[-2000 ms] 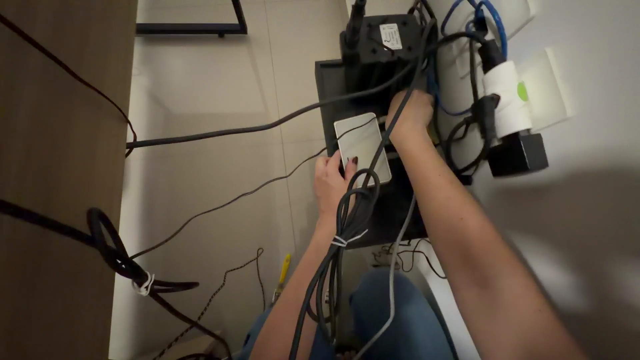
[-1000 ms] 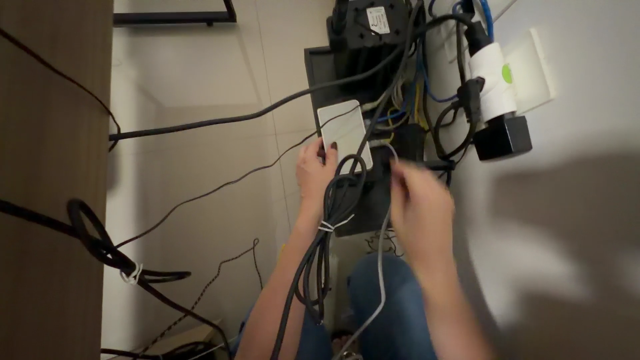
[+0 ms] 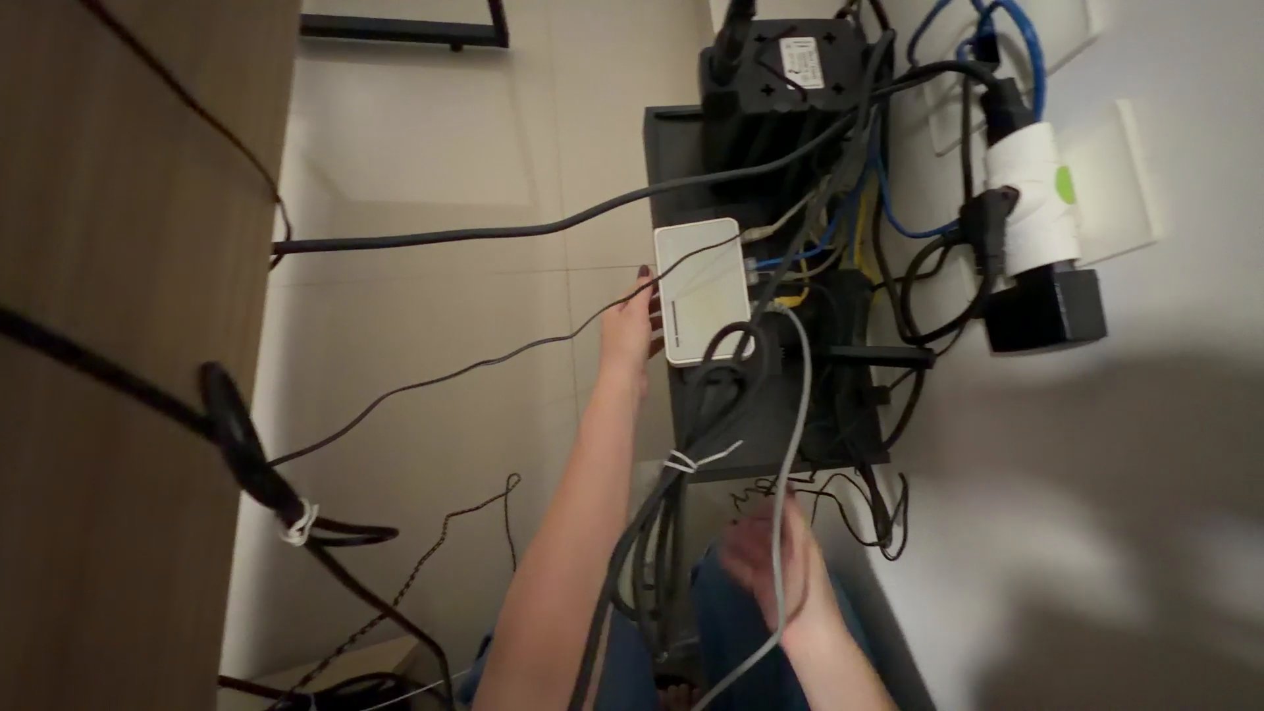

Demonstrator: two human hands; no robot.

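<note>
A white network switch or similar box (image 3: 703, 291) lies over a dark shelf, with blue, yellow and grey network cables at its right side. My left hand (image 3: 629, 326) holds the box by its left edge, fingers partly hidden beneath it. Lower down, my right hand (image 3: 775, 568) is blurred beside a grey cable (image 3: 802, 395) that passes in front of it; whether it grips the cable is unclear. A bundle of black cable with a white twist tie (image 3: 681, 461) hangs between my forearms.
A black power unit (image 3: 810, 64) stands at the shelf's far end. White wall plates, a white adapter (image 3: 1034, 197) and a black plug (image 3: 1047, 311) are on the right. Black cables cross from the wooden panel (image 3: 148, 247) at left. Thin wires lie below the shelf (image 3: 780, 464).
My right hand has moved from behind the white box, at its cable side, down toward my knees. My left hand has stayed at the box's left edge.
</note>
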